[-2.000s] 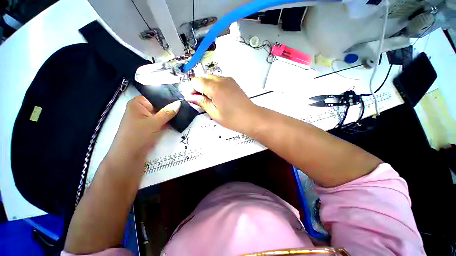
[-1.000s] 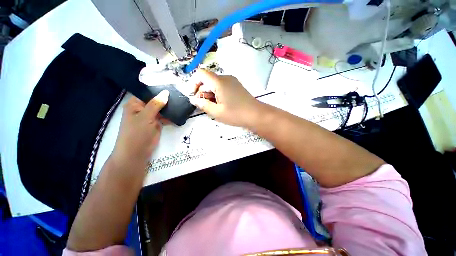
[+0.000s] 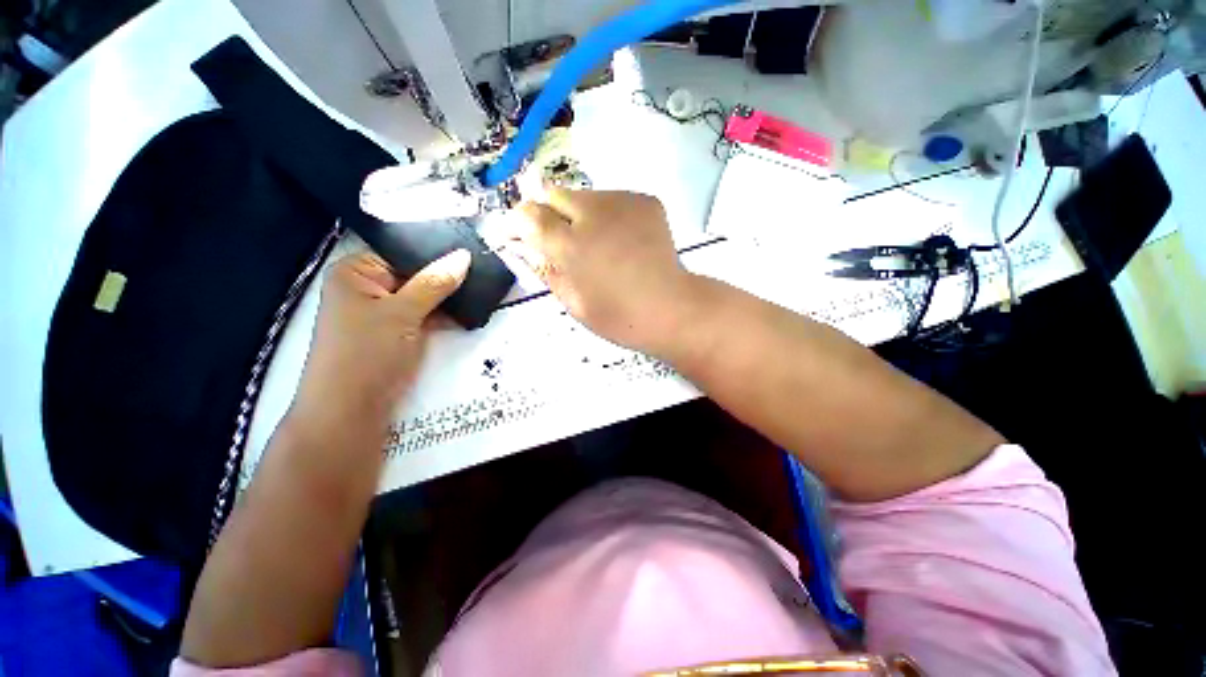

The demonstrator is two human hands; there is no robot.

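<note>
The black strap (image 3: 284, 117) runs from the upper left, under the sewing machine's needle area (image 3: 483, 179), to a short end between my hands. My left hand (image 3: 377, 318) holds the strap near its end, thumb on top. My right hand (image 3: 602, 258) is at the strap's right edge, close beside the needle area; its fingertips are washed out by the bright light, so what they pinch is unclear. The black half-moon bag body (image 3: 159, 344) lies at the left, with a speckled zipper-like line (image 3: 254, 384) on its straight edge and a small gold label (image 3: 110, 291).
A blue hose (image 3: 582, 60) curves over the needle area. A pink-red tool (image 3: 780, 136) lies under the machine arm. Black snips (image 3: 880, 261) with dark cords lie right of my hands. A black phone-like rectangle (image 3: 1115, 208) is at the right corner. The ruler-marked table edge (image 3: 463, 423) is in front.
Compared with one second ago, the strap's far end has swung up and right, and my right fingers have moved closer to the needle area. My left hand keeps its hold.
</note>
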